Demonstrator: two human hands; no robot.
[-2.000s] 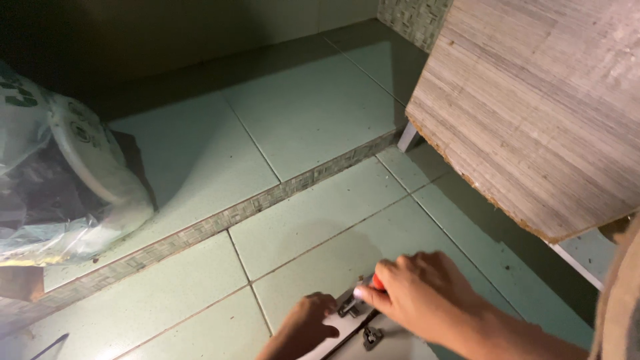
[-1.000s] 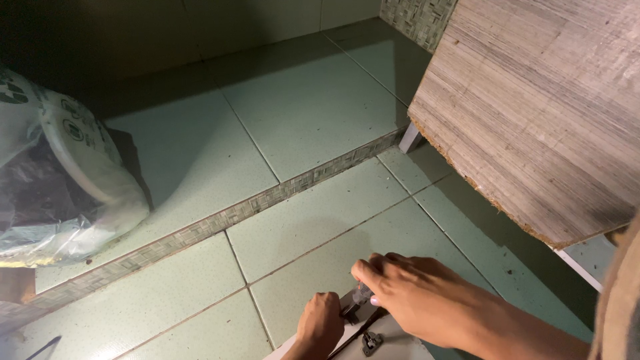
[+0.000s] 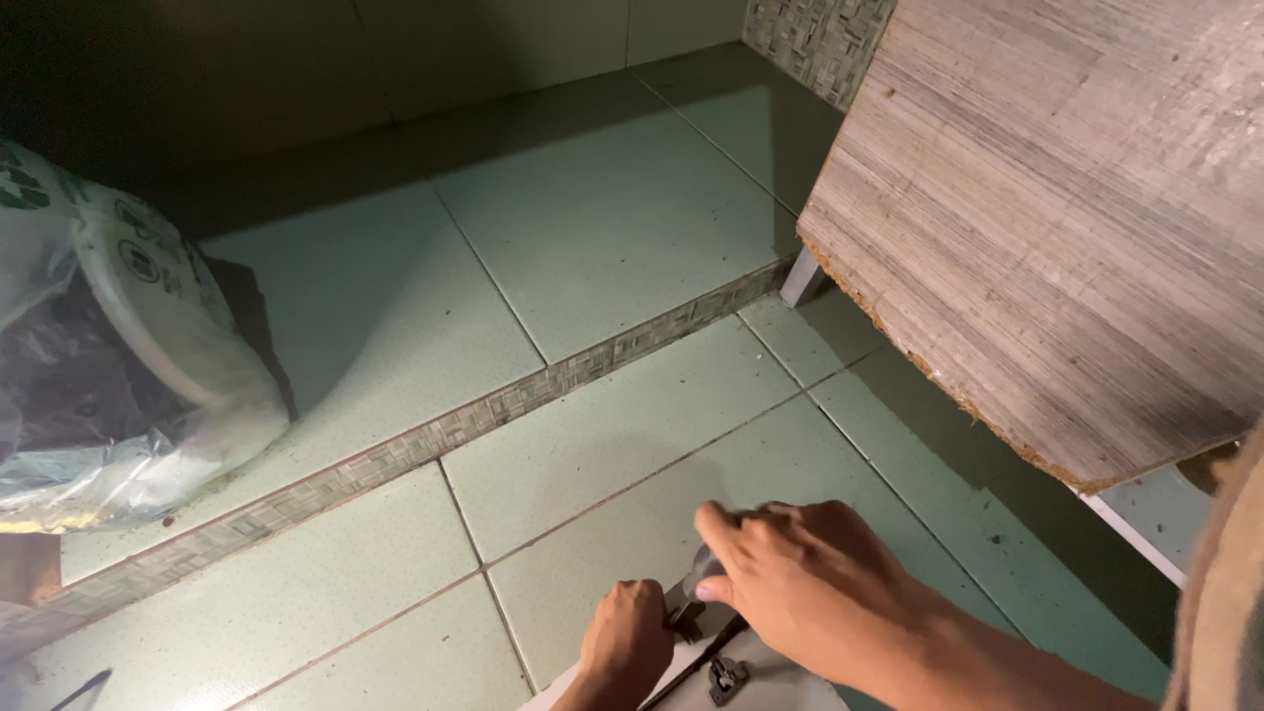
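Note:
My right hand (image 3: 815, 573) is closed around the dark grey handle of a tool (image 3: 703, 571), probably a screwdriver, whose lower end points down at a small dark fitting (image 3: 688, 624). Close on its left, my left hand (image 3: 629, 632) has its fingers curled at the same fitting; what they grip is hidden. Both hands are over a pale panel or object (image 3: 780, 681) at the bottom edge. A thin dark rod (image 3: 691, 671) runs along this pale surface, and a small dark metal bracket or clip (image 3: 728, 681) lies to the right of the rod.
A low tiled step with a mosaic edge (image 3: 592, 361) crosses the floor. At left stands a plastic-wrapped white container or bag (image 3: 178, 326). A wood-grain board (image 3: 1047, 227) with a rough edge overhangs at right, above a pale leg (image 3: 801, 277). A thin dark object (image 3: 84, 689) lies bottom left.
My left hand has closed in from the fitting's left side, its fingers now more curled. My right hand has shifted on the tool; a red part seen at it two seconds ago no longer shows.

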